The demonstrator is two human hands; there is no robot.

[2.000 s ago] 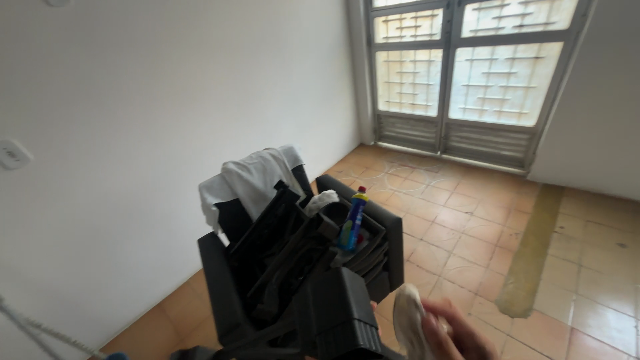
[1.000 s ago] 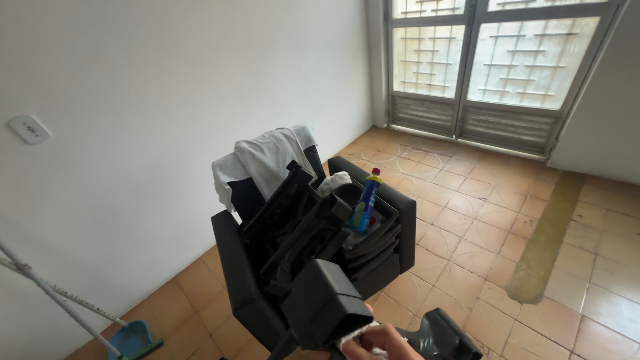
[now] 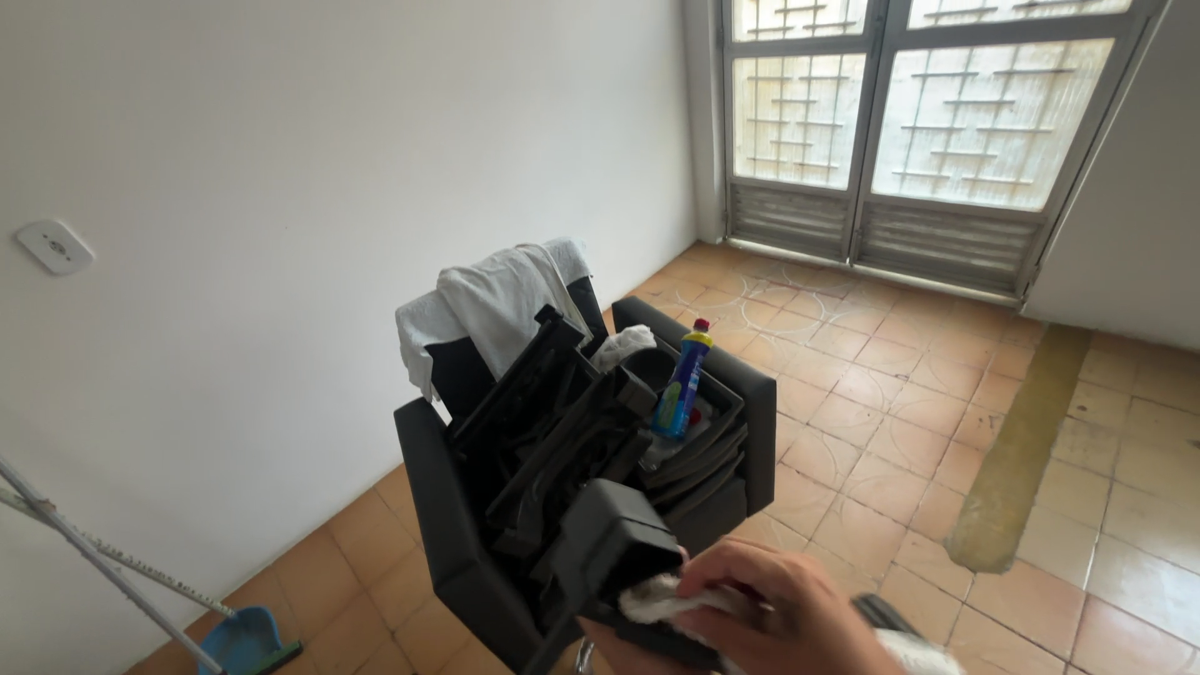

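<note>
Bent over a white cloth (image 3: 652,600), the fingers of my right hand (image 3: 764,600) press it into the opening of a black plastic housing (image 3: 619,539). My left hand (image 3: 623,649) grips that housing from below, mostly hidden beneath it. Behind them stands a black armchair (image 3: 445,525) piled with black plastic parts (image 3: 562,431). A blue bottle with a yellow neck and red cap (image 3: 682,380) leans among the parts, near a crumpled white cloth (image 3: 625,345). Another white cloth (image 3: 497,295) drapes over the chair's backrest.
A blue dustpan (image 3: 239,642) and long poles (image 3: 103,558) are at the lower left, by the white wall. A wall socket (image 3: 54,247) is at the left. Beyond the tiled floor stands a metal-framed glass door (image 3: 853,141). A dark object (image 3: 886,614) shows partly at the lower right.
My right hand has brought the white cloth to the housing's opening, where two seconds ago it was held to the right of it. The housing's open end now faces more toward the view.
</note>
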